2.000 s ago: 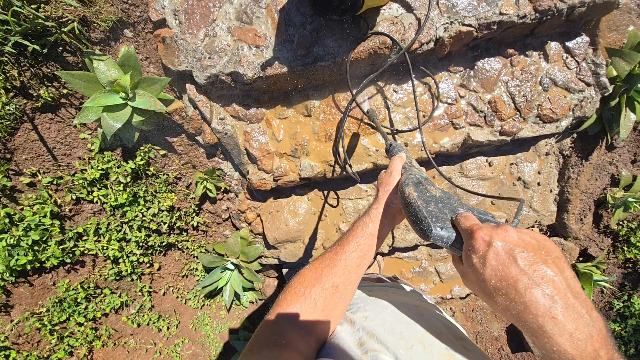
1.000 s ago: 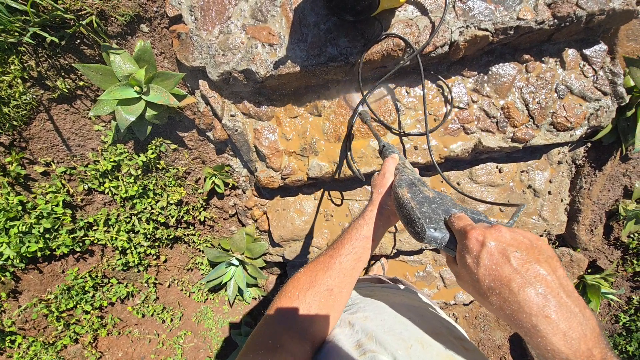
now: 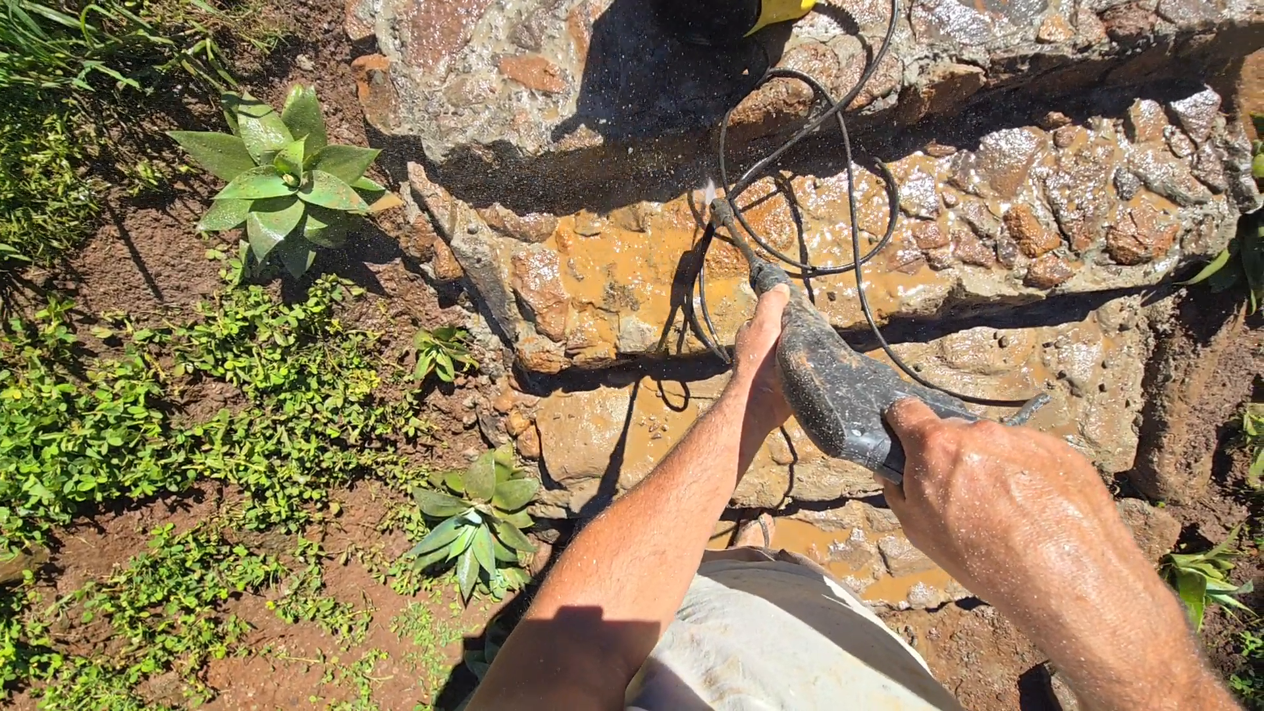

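Observation:
A dark pressure washer gun (image 3: 839,380), wet and spattered, lies across my two hands. My left hand (image 3: 765,360) is closed around its front part, just behind the thin lance. My right hand (image 3: 973,474) grips the rear handle. White spray leaves the nozzle at the lance's tip, over a stone step (image 3: 632,286) covered in muddy brown water. A thin black hose (image 3: 859,242) loops over the steps beside the lance and runs down towards the rear of the gun. The palm of my left hand is hidden.
A black and yellow machine (image 3: 711,15), partly cut off, stands on the upper stone step (image 3: 474,79). Rosette succulents (image 3: 281,183) and low green ground cover (image 3: 286,395) grow in reddish soil on the left. More plants edge the right side. A foot shows below, on a lower step.
The lance tip has swung slightly up and left relative to the hose loops. Both hands keep their hold on the gun.

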